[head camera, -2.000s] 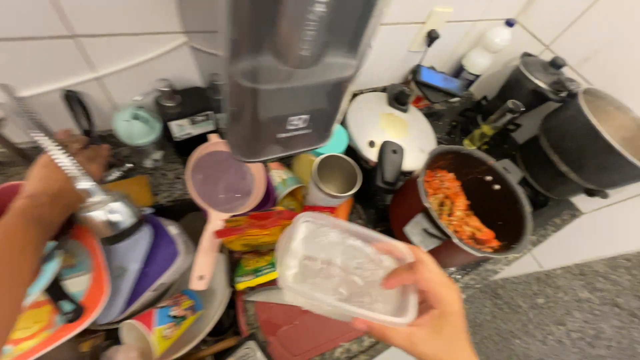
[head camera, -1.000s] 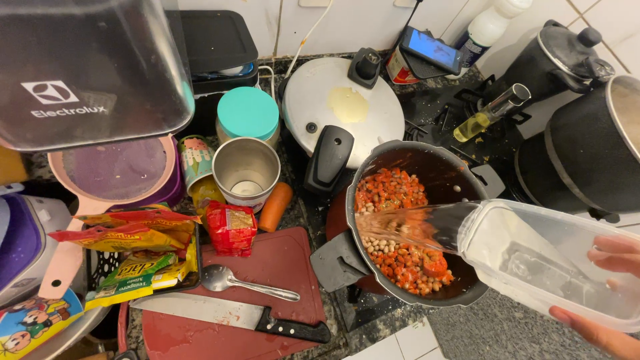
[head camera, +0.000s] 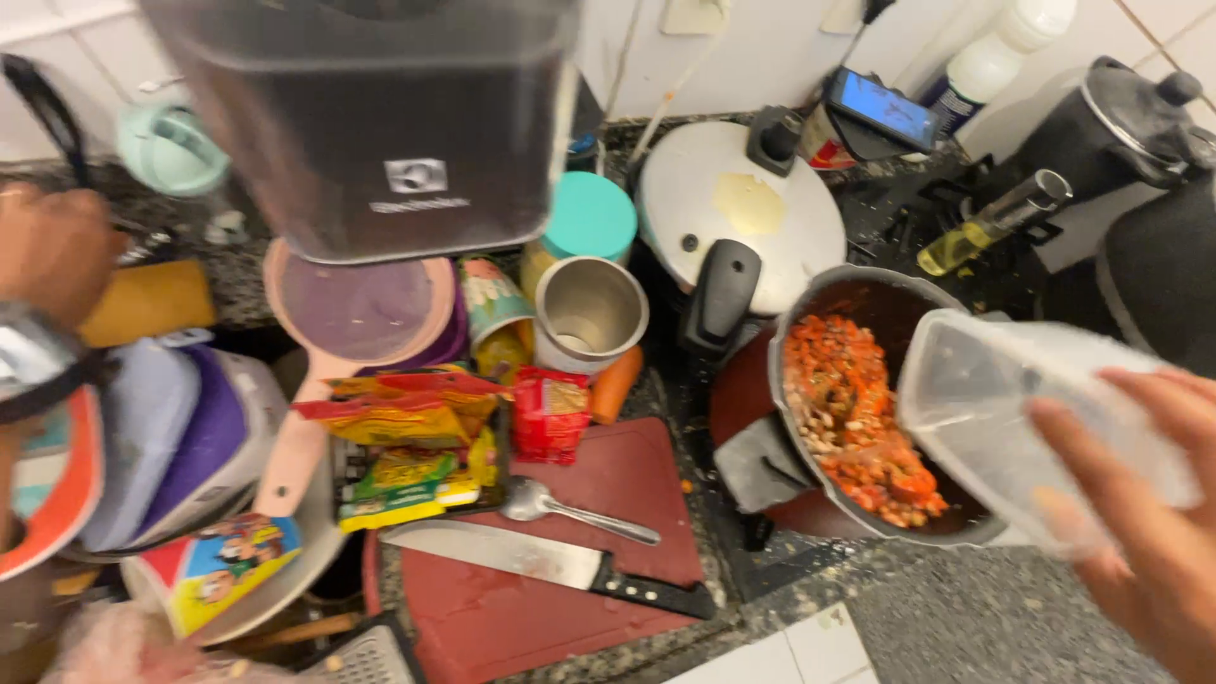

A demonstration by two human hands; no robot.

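My right hand (head camera: pixel 1130 494) grips a clear plastic container (head camera: pixel 1007 408), tilted over the right rim of a dark red pressure cooker pot (head camera: pixel 760 418). The pot holds chopped orange-red food (head camera: pixel 855 418) with pale beans or similar pieces. No stream of water shows from the container. My left hand (head camera: pixel 52 247), blurred at the far left edge, is near the back of the sink area, above stacked dishes and beside a yellow sponge or cloth (head camera: pixel 152 299); what its fingers touch is hidden. The silver pressure cooker lid (head camera: pixel 741 214) lies behind the pot.
A kitchen knife (head camera: pixel 551 565) and a spoon (head camera: pixel 579 510) lie on a red cutting board (head camera: pixel 570 627). A dark Electrolux container (head camera: pixel 380 123) hangs close in front. Seasoning packets (head camera: pixel 408 437), a steel cup (head camera: pixel 591 313), a pink strainer (head camera: pixel 361 304), a glass bottle (head camera: pixel 993 223) and black pots (head camera: pixel 1102 123) crowd around.
One second ago water poured from the container into the pot; now no stream shows. The container has tipped further over the pot. My left hand is back in view at the left.
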